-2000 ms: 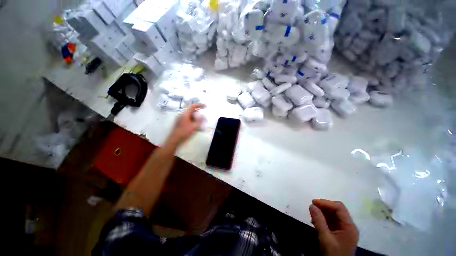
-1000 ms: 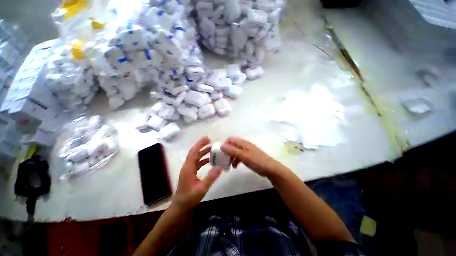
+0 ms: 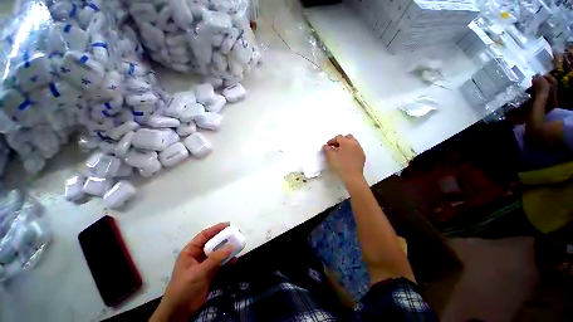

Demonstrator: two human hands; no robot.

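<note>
My left hand (image 3: 195, 270) holds a glossy white earbud charging case (image 3: 224, 243) between thumb and fingers, with a small grey mark on its face, near the table's front edge. My right hand (image 3: 346, 157) is over the table to the right, its fingertips pinched at the edge of white film sleeves (image 3: 312, 165), which blend into the bright table. Whether it grips one cannot be told. A smartphone (image 3: 110, 259) with a red edge and black screen lies left of my left hand.
Loose cases (image 3: 148, 139) are piled at the left, with large clear bags of cases (image 3: 188, 31) behind. A small clear bag (image 3: 22, 236) lies at the left edge. A taped seam (image 3: 358, 94) crosses the table. White cartons (image 3: 414, 22) stand beyond it. Another person's arm (image 3: 539, 104) is at right.
The view has turned right. My hands were together on the case; now my left hand alone holds it, and my right hand has moved away to the film sleeves.
</note>
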